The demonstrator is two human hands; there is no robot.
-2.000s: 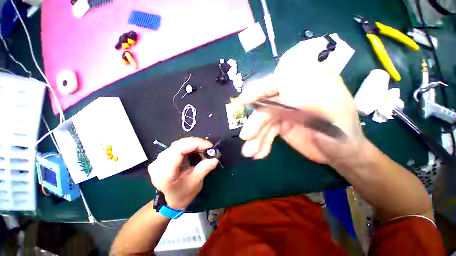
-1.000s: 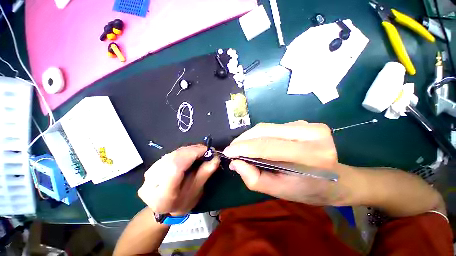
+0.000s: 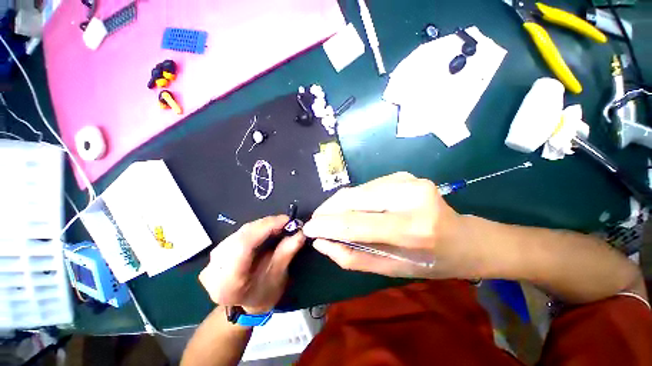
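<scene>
My left hand (image 3: 247, 266) holds a small black earbud housing (image 3: 292, 226) with a pale face between thumb and fingertips, low over the black mat's front edge. My right hand (image 3: 393, 227) holds metal tweezers (image 3: 379, 251) like a pen, their tips hidden by the fingers at the housing. Whether the tips grip anything cannot be told. A pale disc with thin wires (image 3: 259, 136), a loop of thin wire (image 3: 262, 179) and a yellow tape piece (image 3: 332, 166) lie on the black mat (image 3: 214, 161).
White cartons (image 3: 154, 207) with yellow and green parts stand left. A blue-handled screwdriver (image 3: 452, 187) lies beyond my right hand. A white bottle (image 3: 536, 116), yellow cutters (image 3: 550, 57) and a paper scrap (image 3: 436, 100) lie right. A pink mat (image 3: 236, 43) is at the back left.
My right hand came in from the right to the housing in my left hand, bringing the tweezers. Over the last second both hands stay together; the view has shifted slightly.
</scene>
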